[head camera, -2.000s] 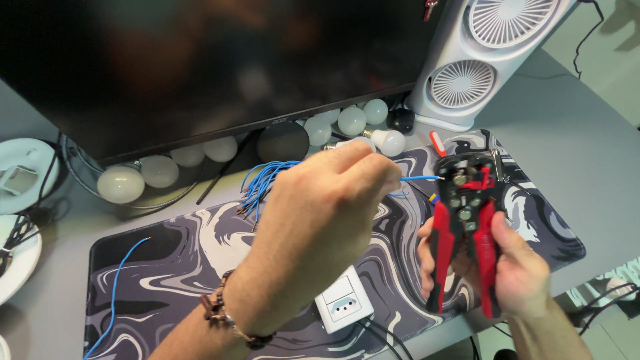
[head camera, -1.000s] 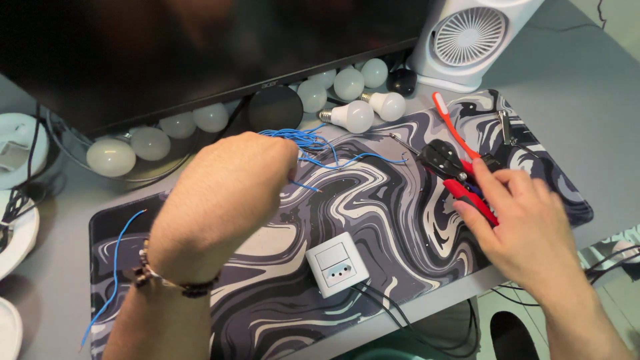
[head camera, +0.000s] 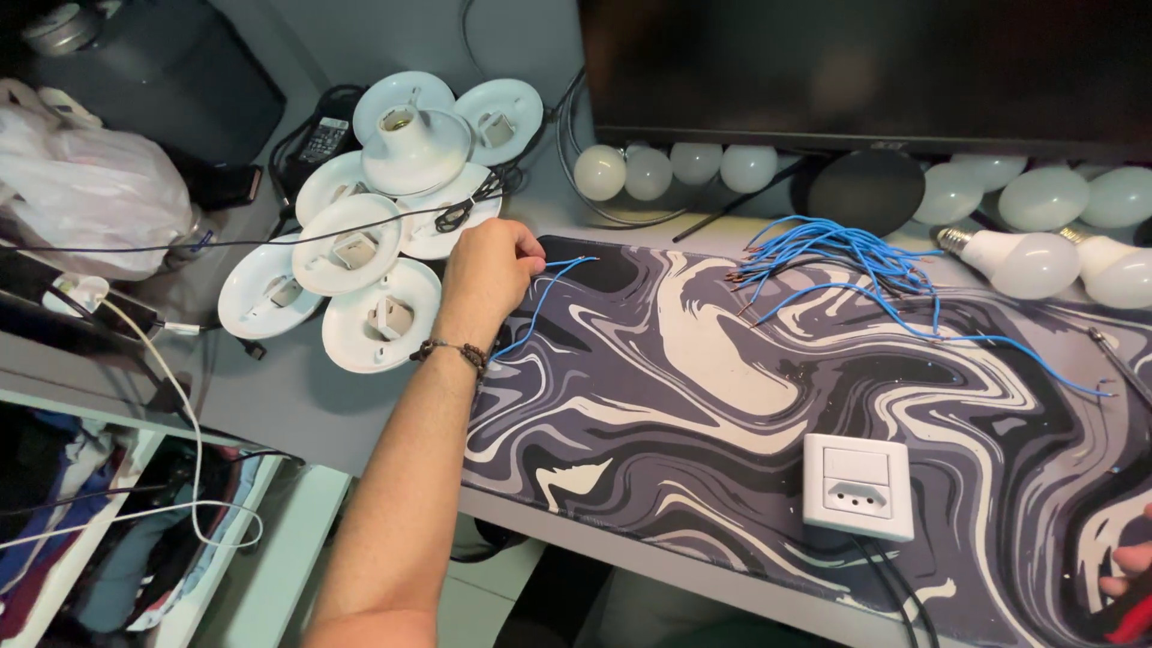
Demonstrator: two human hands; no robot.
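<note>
My left hand [head camera: 495, 265] is at the left edge of the patterned desk mat [head camera: 720, 378], its fingertips pinching a short blue wire [head camera: 562, 262]. Another blue wire [head camera: 537, 315] lies on the mat just beside that hand. Only the fingertips of my right hand [head camera: 1129, 567] show at the right edge, near a red handle [head camera: 1136, 625] that is mostly cut off; its grip is unclear. A bundle of blue wires [head camera: 828, 252] lies at the mat's back edge. A white switch and outlet box [head camera: 858, 486] with black cables sits near the front edge.
White round lamp holders [head camera: 382, 315] are piled left of the mat, with a black cable across them. Light bulbs [head camera: 1035, 263] line the base of the monitor [head camera: 864, 72]. A plastic bag [head camera: 90, 180] stands far left. A white cable [head camera: 193, 432] hangs over the desk's front edge.
The view has swung left. My left hand has moved from the wire bundle to the mat's left end, where a single blue wire lay before. My right hand is now mostly out of view.
</note>
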